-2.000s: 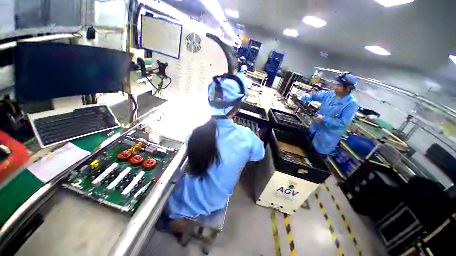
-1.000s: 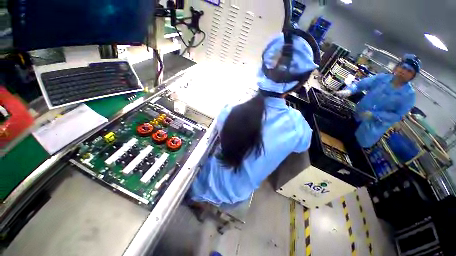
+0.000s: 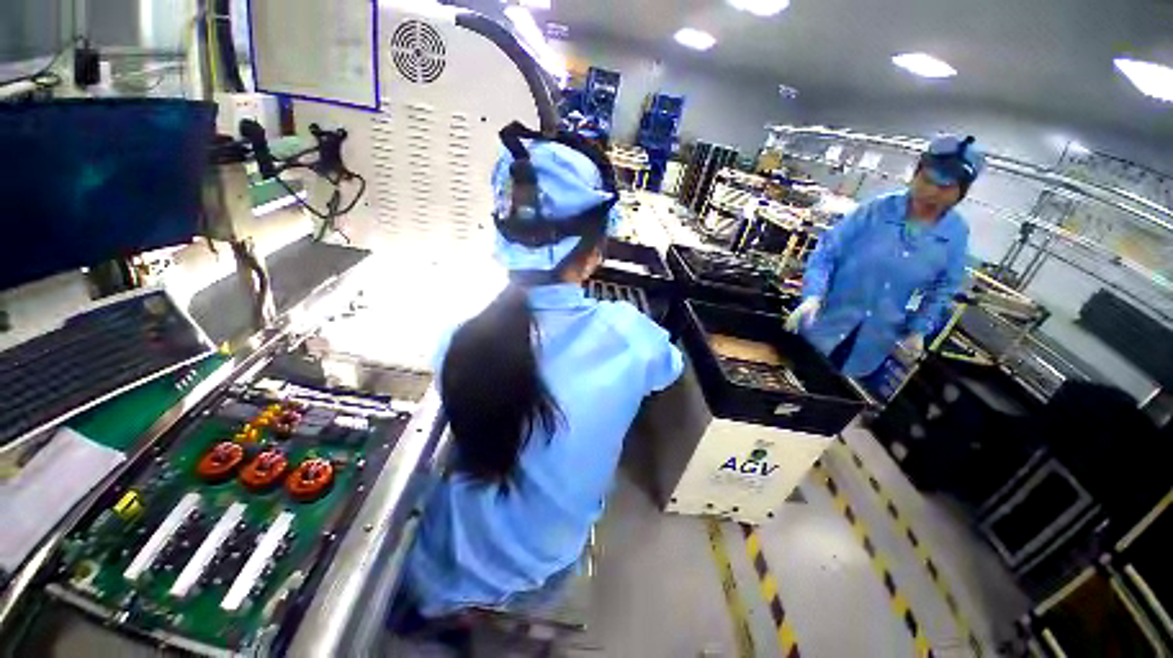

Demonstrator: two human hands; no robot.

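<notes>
Neither of my hands is in the picture. Nearest in front of me, at the lower left, a dark green circuit board (image 3: pixel 161 478) lies flat in a thin dark carrier with metallic edges. It bears three orange-red toroidal inductors (image 3: pixel 265 471) in a row, three long white strips (image 3: pixel 210 546) below them and a small yellow part near its left side. The carrier rests along the silver conveyor rail (image 3: pixel 367 553). The board's lower left edge is near the picture's rim.
A seated person in blue (image 3: pixel 547 424) is just right of the rail. Another person (image 3: pixel 900 270) stands beyond the AGV cart (image 3: pixel 740 469) with its black bin (image 3: pixel 823 409). A keyboard (image 3: pixel 90 366), papers (image 3: pixel 52 495) and a monitor (image 3: pixel 103 193) are at left. Black bins stand at right.
The view has shifted, and the board now appears lower and further left than one second ago. The standing person is more upright, with one gloved hand by the black bin's edge.
</notes>
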